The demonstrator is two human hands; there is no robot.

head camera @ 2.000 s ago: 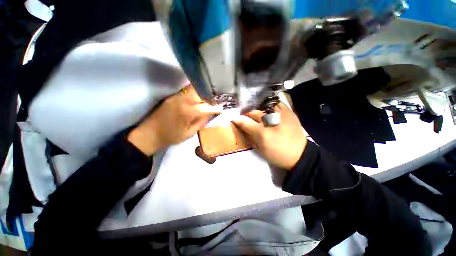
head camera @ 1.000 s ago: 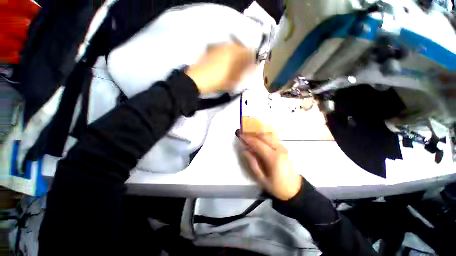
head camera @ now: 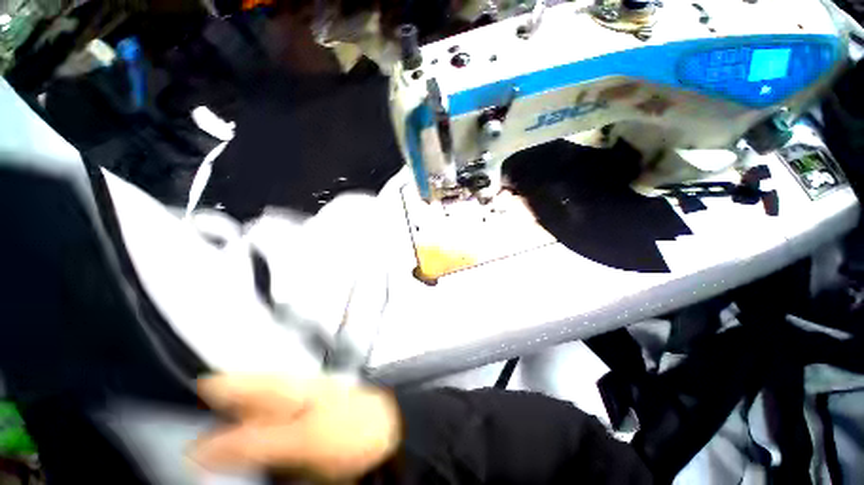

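Note:
My right hand point(head camera: 303, 426) is blurred at the lower left centre, its fingers pointing left over the garment panel point(head camera: 161, 256). Whether it grips the cloth cannot be told. The panel, pale with a black strip and a large dark part, rises at the left and is partly blurred. More pale cloth lies crumpled left of the needle area. My left hand is not in view. The white and blue sewing machine point(head camera: 587, 95) stands at the upper right, with no hand at its presser foot point(head camera: 459, 194).
Stacked black cut pieces point(head camera: 606, 213) lie under the machine arm. Small dark bits point(head camera: 758, 189) lie farther right. The white table point(head camera: 474, 322) has a rounded grey edge. A black heap point(head camera: 313, 142) lies left of the machine. Black and grey cloth point(head camera: 758, 350) hangs below the table edge.
The view has swung, so the machine shows more fully. My right hand has left the bed plate and moved to the cloth at lower left. My left hand has gone out of view.

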